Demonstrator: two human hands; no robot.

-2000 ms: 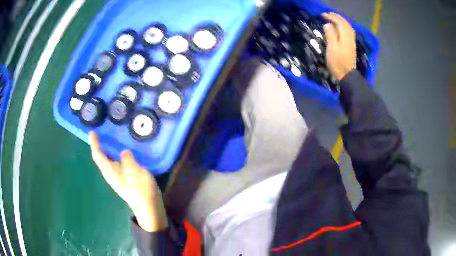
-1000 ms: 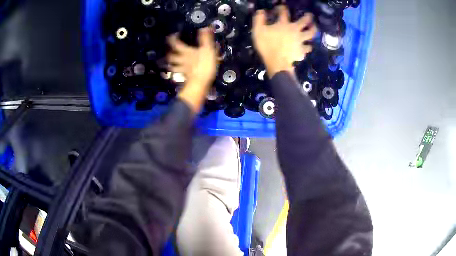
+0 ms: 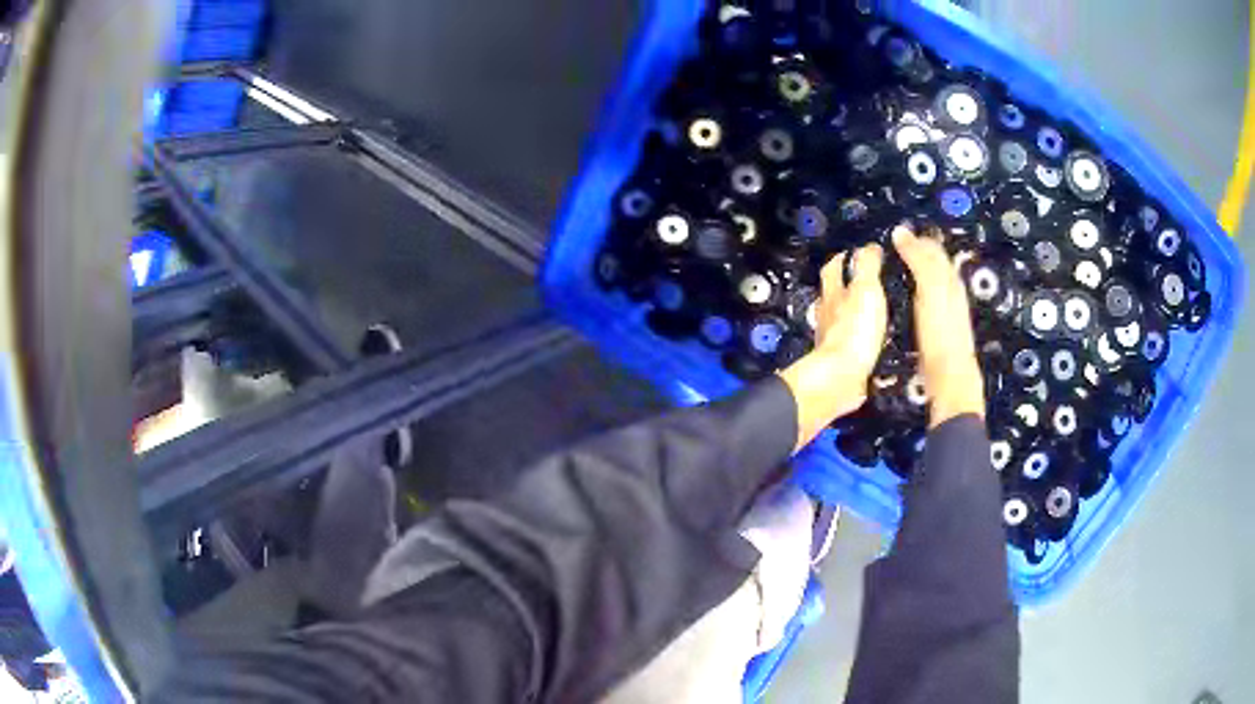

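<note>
A deep blue tote (image 3: 622,330) is heaped with round black discs (image 3: 1086,173), many with white or silver centres and a small hole. My left hand (image 3: 851,330) and my right hand (image 3: 944,323) are down in the heap near the tote's near side, palms facing each other with a narrow gap. Black discs are gathered between the palms. How many are held is hidden by the hands and the dark heap.
Dark metal frame bars (image 3: 372,399) run below and left of the tote. A curved pale edge (image 3: 83,344) stands at the far left, with a blue rim (image 3: 39,530) beside it. Grey floor (image 3: 1170,640) and a yellow line (image 3: 1246,151) show at right.
The blue tray on the bench has left the view. Both hands were spread over the heap a second ago. They have now come together low in it around discs. The tote appears farther right.
</note>
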